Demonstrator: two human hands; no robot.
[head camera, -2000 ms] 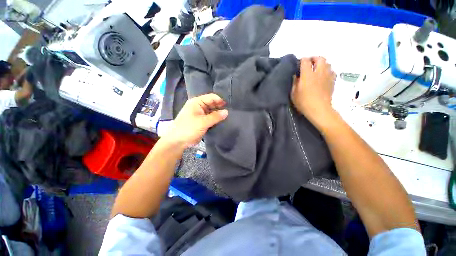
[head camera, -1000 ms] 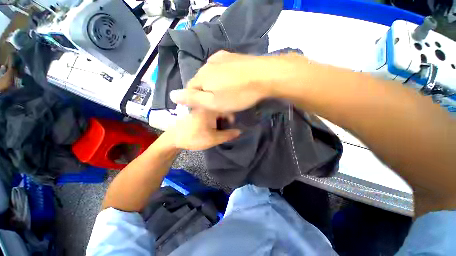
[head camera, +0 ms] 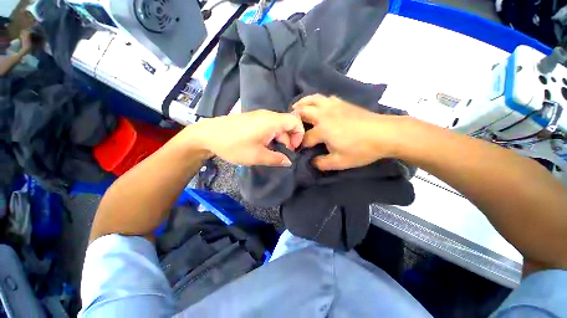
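Note:
A dark grey garment (head camera: 267, 62) lies bunched over the front edge of the white table, its lower part hanging towards my lap. My left hand (head camera: 258, 138) pinches a fold of the cloth between thumb and fingers near the middle. My right hand (head camera: 339, 131) grips the cloth just to the right, its fingertips close to those of my left hand. The cloth between the two hands is partly hidden by the fingers. A short pale stitch line shows on the hanging part.
A white sewing machine with a blue stripe (head camera: 511, 93) stands at the right. Another machine with a round vent (head camera: 163, 25) is upper left. A red stool (head camera: 118, 149), dark cloth heaps (head camera: 56, 124) and a blue bin (head camera: 214, 208) are at the left and below. A person's hand (head camera: 25, 42) shows far left.
My right hand has come over from the garment's right side to beside my left hand. The cloth is now gathered between both hands, and its lower part is folded differently. The view has shifted.

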